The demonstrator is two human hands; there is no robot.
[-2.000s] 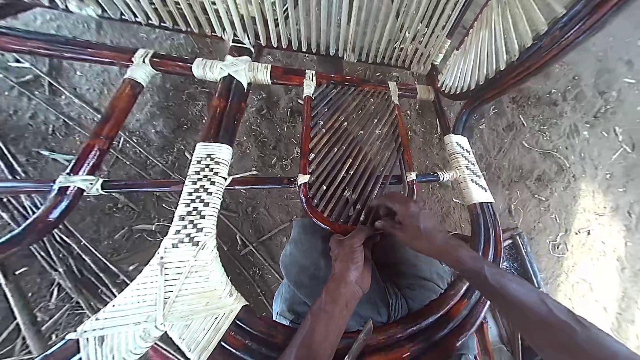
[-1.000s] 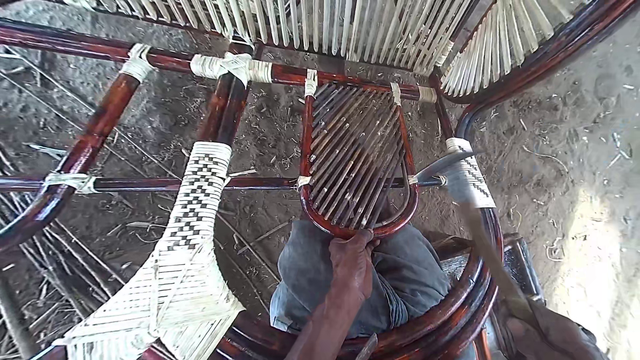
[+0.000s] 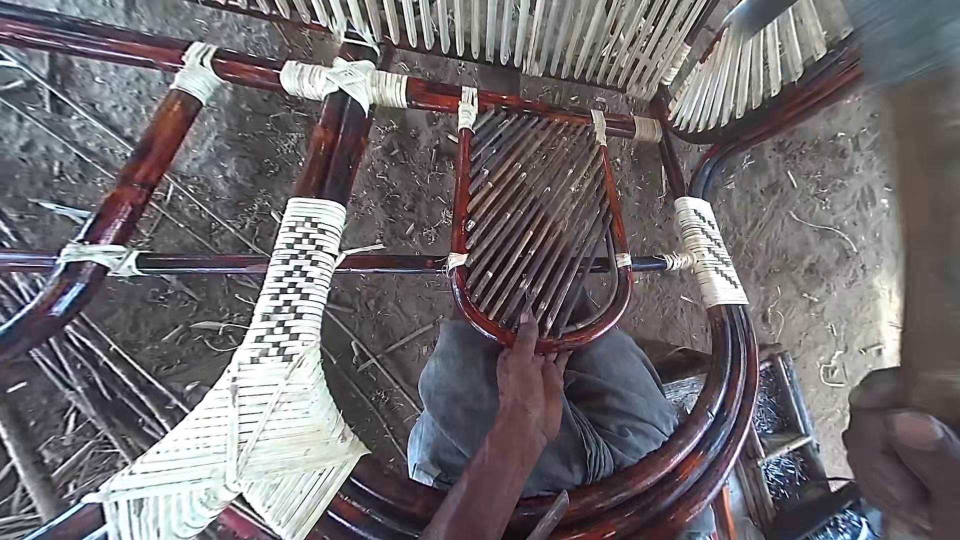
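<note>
My left hand (image 3: 529, 382) grips the rounded lower rim of a small cane panel (image 3: 536, 225), one finger resting on its lower slats. Dark thin slats run diagonally across the panel's glossy red-brown U-shaped frame, which pale bindings fix to the chair's upper rail. A curved strip lies inside its lower right edge. At the far right, my right hand (image 3: 904, 450) is closed on the wooden handle of a raised tool (image 3: 926, 247) with a metal head. The tool is blurred and looks like a hammer; its head is partly cut off at the top.
Glossy bent cane poles (image 3: 720, 405) curve around my lap. A woven pale binding with a dark pattern (image 3: 296, 285) covers the left post. Pale slats (image 3: 525, 30) line the top. A box (image 3: 784, 442) with small metallic pieces stands lower right; loose sticks (image 3: 97, 375) lie left.
Two seconds ago both hands were at the panel's lower edge. My right hand moved away to the right, held the tool low a second ago, and has now raised it. My left hand remains at the rim.
</note>
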